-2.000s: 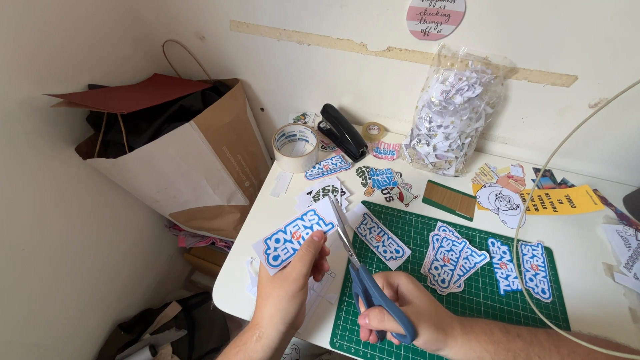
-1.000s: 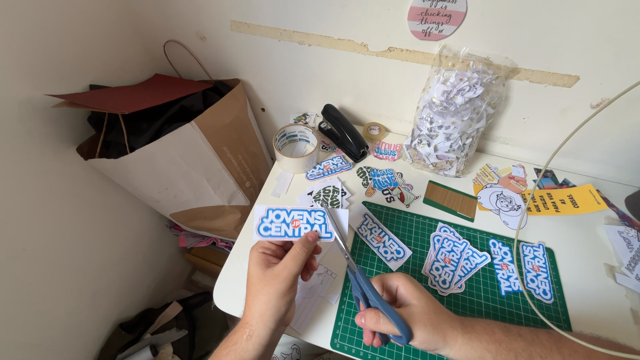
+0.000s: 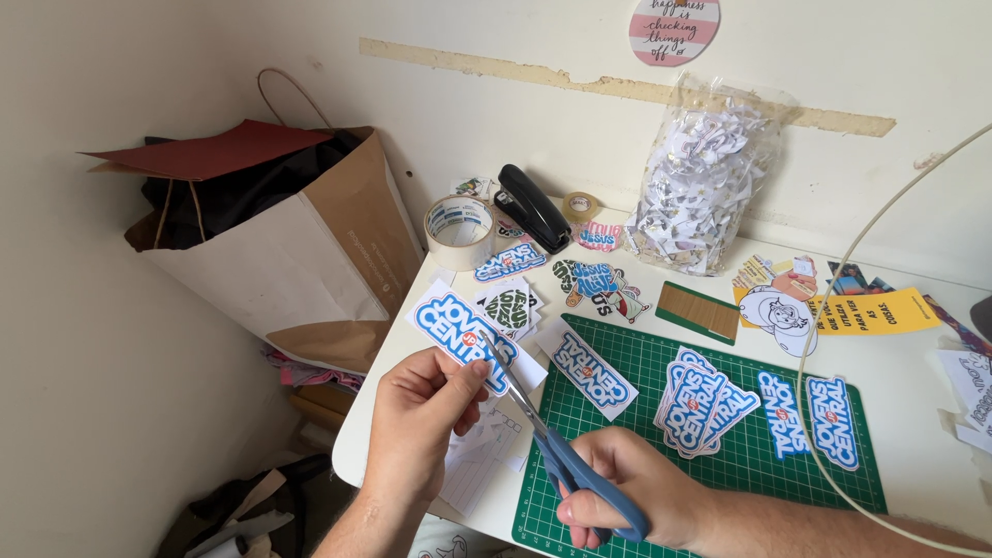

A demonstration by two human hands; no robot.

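Between thumb and fingers, my left hand pinches the lower edge of a printed blue-and-white sticker, which is tilted down to the right. My right hand holds blue-handled scissors by the loops. Their blades point up and left and overlap the sticker's right part; whether they touch the paper I cannot tell. Under and behind my right hand lies a green cutting mat. On it rest an uncut sticker strip, partly off its left edge, a pile of cut stickers and two separate stickers at the right.
At the back stand a tape roll, a black stapler, a small tape roll and a clear bag of paper scraps. A paper shopping bag is left of the table. A thin cable arcs across the right side.
The sticker in my left hand has gone from roughly level to tilted down to the right, its right part now behind the scissor blades. My right hand still holds the scissors in about the same place.
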